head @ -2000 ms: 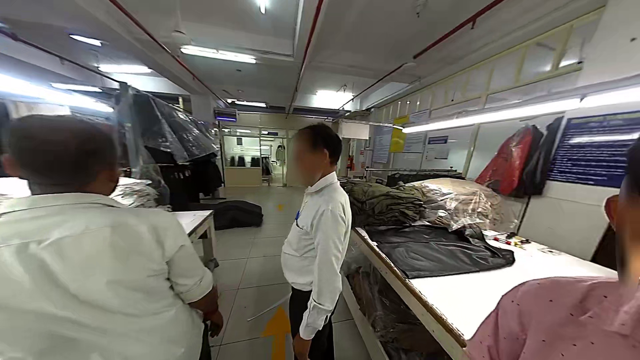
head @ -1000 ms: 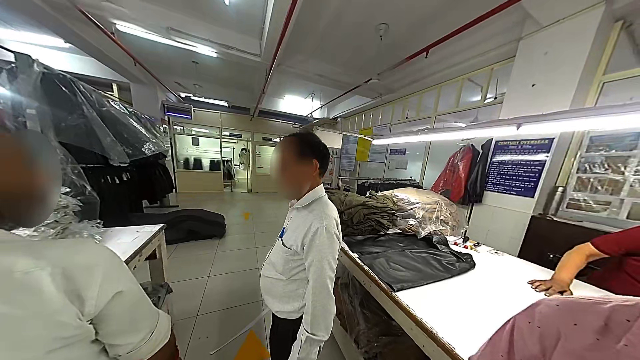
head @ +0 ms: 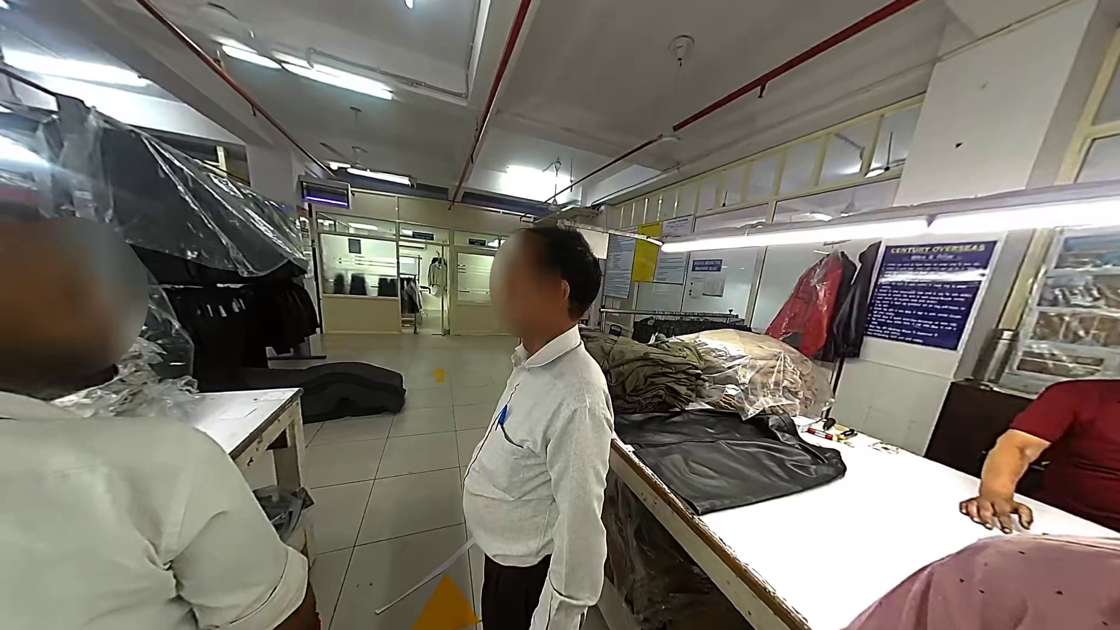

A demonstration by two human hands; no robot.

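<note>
Neither my left hand nor my right hand shows in the head view. A black leather garment (head: 731, 459) lies flat on the white-topped work table (head: 787, 525) at the right. Behind it sit a pile of olive garments (head: 643, 372) and a heap of garments under clear plastic (head: 752, 363). Small tools (head: 831, 430) lie beside the black garment. A co-worker's hand (head: 997, 510) rests on the table's far side.
A person in a white shirt (head: 542, 455) stands ahead in the aisle, another (head: 140, 525) close at left. A pink garment (head: 997, 586) fills the lower right corner. Plastic-covered dark clothes (head: 201, 201) hang at left, above a second table (head: 249, 411). A dark bundle (head: 350, 389) lies on the floor.
The view has turned to the right. The co-worker in red at the table's far side, out of sight two seconds ago, now shows. The black garment still lies on the table.
</note>
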